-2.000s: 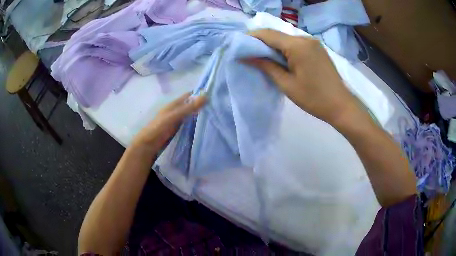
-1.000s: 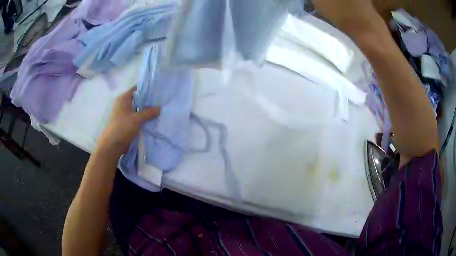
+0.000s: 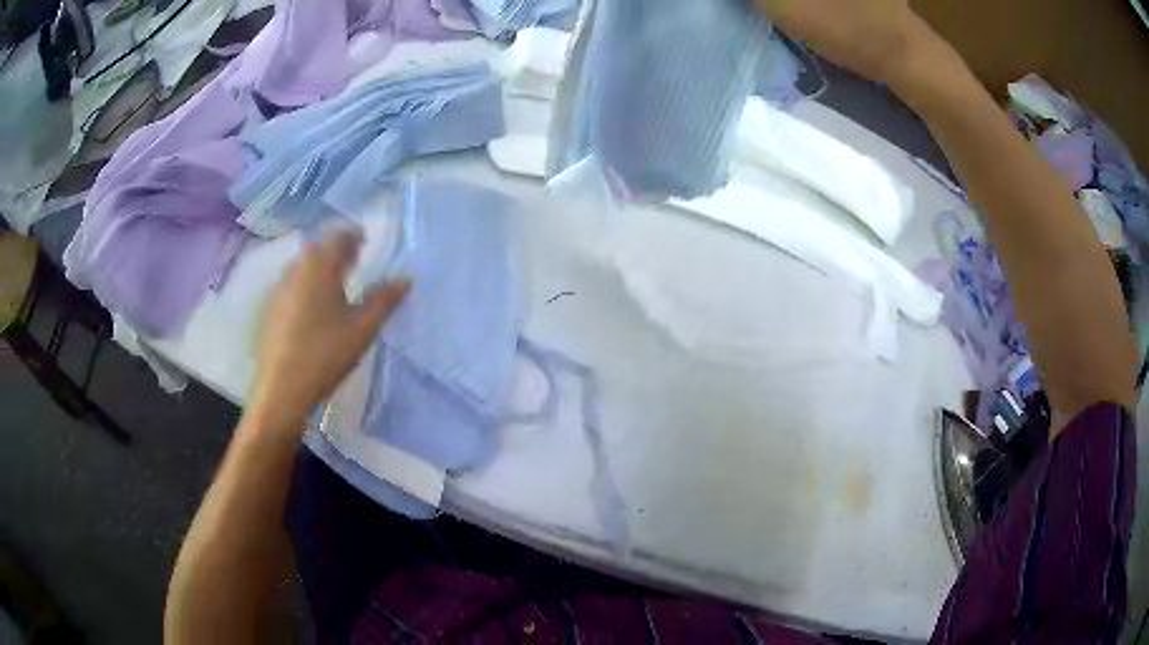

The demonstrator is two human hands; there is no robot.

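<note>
A stack of light-blue cut pieces (image 3: 454, 296) lies on the white table (image 3: 718, 466) near its front left edge, with a blue cloth tie (image 3: 602, 441) trailing from it. My left hand (image 3: 321, 309) is over the left side of this stack, blurred, fingers apart. My right hand (image 3: 844, 25) is at the top edge, partly cut off, and holds a blue striped bundle (image 3: 674, 101) that hangs above the far side of the table. Its fingertips are hidden.
White interlining strips (image 3: 819, 233) lie at the far right. Lilac pieces (image 3: 164, 239) and fanned blue pieces (image 3: 365, 132) lie at the far left. An iron (image 3: 964, 473) rests at the right end, near tangled scraps (image 3: 983, 290). A stool (image 3: 19, 277) stands left.
The blue pieces were one bunch between both hands; part now hangs from my right hand at the far side, the rest lies on the table. My left hand has loosened from that stack.
</note>
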